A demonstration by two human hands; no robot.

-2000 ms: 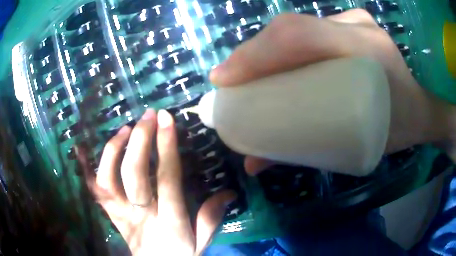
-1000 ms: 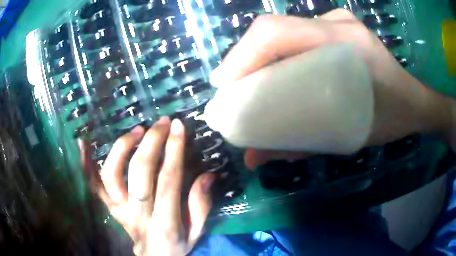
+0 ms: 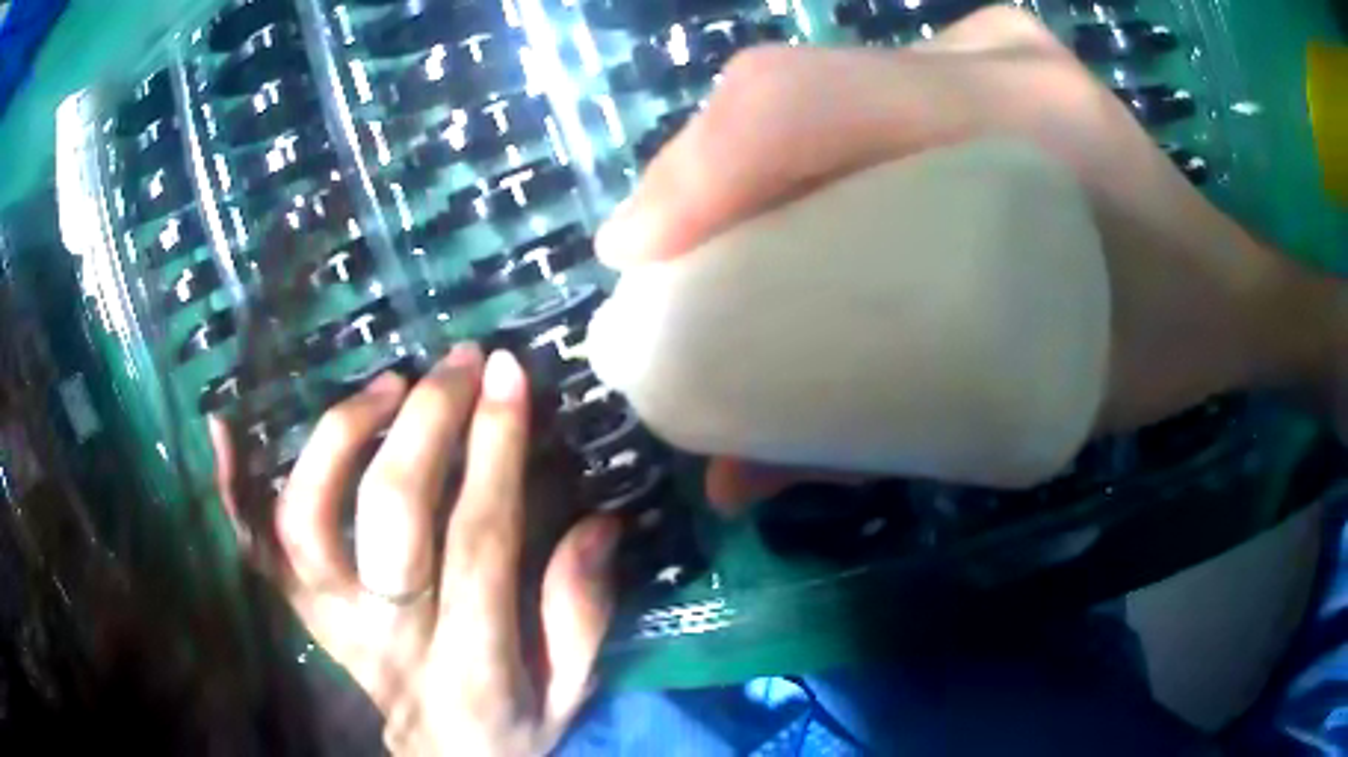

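Note:
My right hand (image 3: 946,119) is shut around a large milky-white squeeze bottle (image 3: 872,318), held tilted with its narrow end to the left. The nozzle tip cannot be made out. Black round parts (image 3: 540,266) with bright T-shaped centres stand in rows in a clear ribbed tray (image 3: 340,119). The bottle's narrow end is over a column of them right of my left hand. My left hand (image 3: 444,547), wearing a ring, lies palm down with fingers apart on the near left of the tray, fingertips touching black parts. What lies under its palm is hidden.
A yellow object (image 3: 1329,121) is cut off at the right edge on the green surface (image 3: 1268,185). Blue cloth (image 3: 665,725) shows at the bottom. A pale rounded object (image 3: 1227,621) is at the lower right. A dark blurred area fills the lower left.
Since two seconds ago the bottle has tilted and its pale nozzle has gone from sight. My left thumb has drawn closer to the fingers. The tray view has shifted slightly.

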